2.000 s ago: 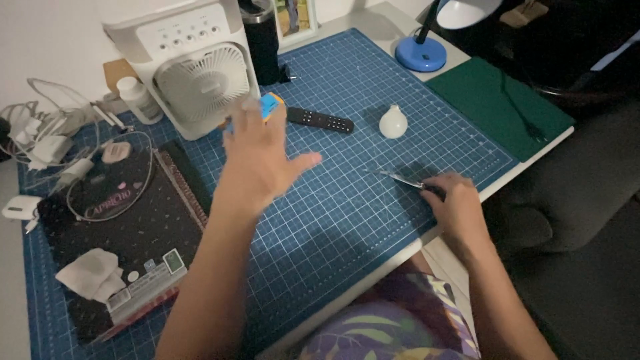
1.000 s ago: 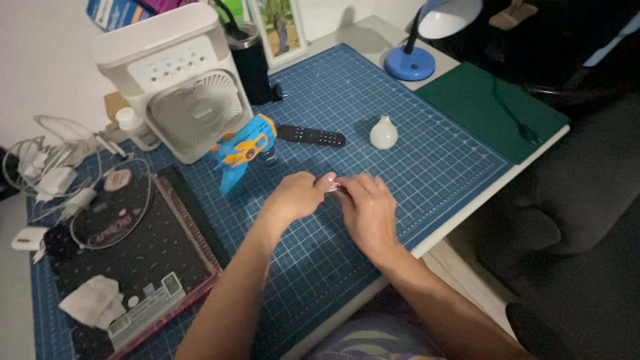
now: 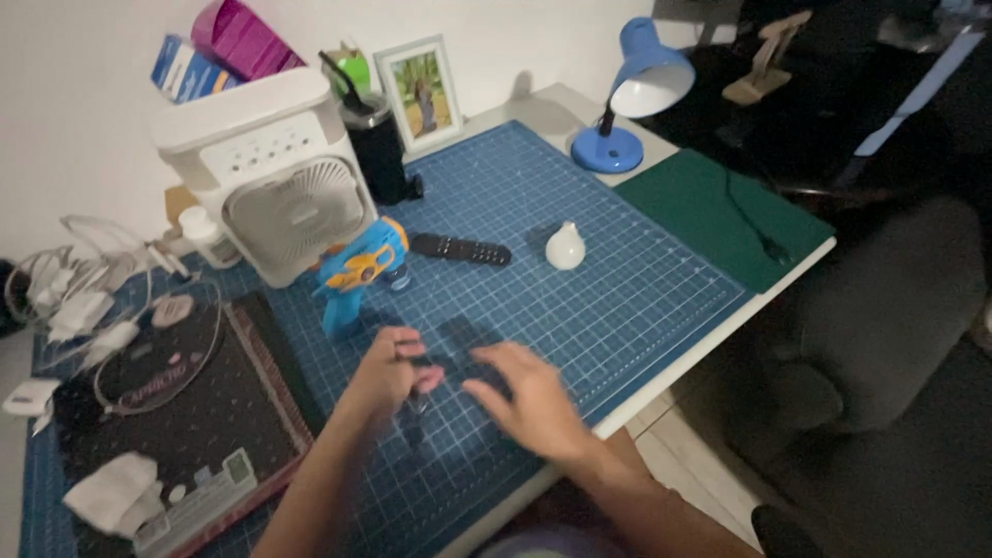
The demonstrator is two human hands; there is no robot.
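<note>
Curled over the blue cutting mat (image 3: pixel 473 310), my left hand (image 3: pixel 387 368) has a small dark, partly shiny tool (image 3: pixel 419 403) at its fingers, blurred and partly hidden. My right hand (image 3: pixel 531 399) is beside it, fingers and thumb apart, holding nothing. Above my left hand stands a blue and orange toy gun (image 3: pixel 363 267). A black remote-like strip with pale dots (image 3: pixel 461 249) lies behind it. The white rounded bottle with a narrow neck (image 3: pixel 566 246) stands on the mat, beyond my right hand.
A white fan unit (image 3: pixel 298 205), black tumbler (image 3: pixel 376 147) and picture frame (image 3: pixel 422 93) stand at the back. The blue lamp (image 3: pixel 608 149) is beside a green mat (image 3: pixel 713 209) with a cable. White cables (image 3: pixel 81 310) and a dark patterned box (image 3: pixel 194 387) are at left.
My right hand held a thin tool with a shiny end at right; both hands then met around something small. Now they are apart, the right one empty. The view has shifted.
</note>
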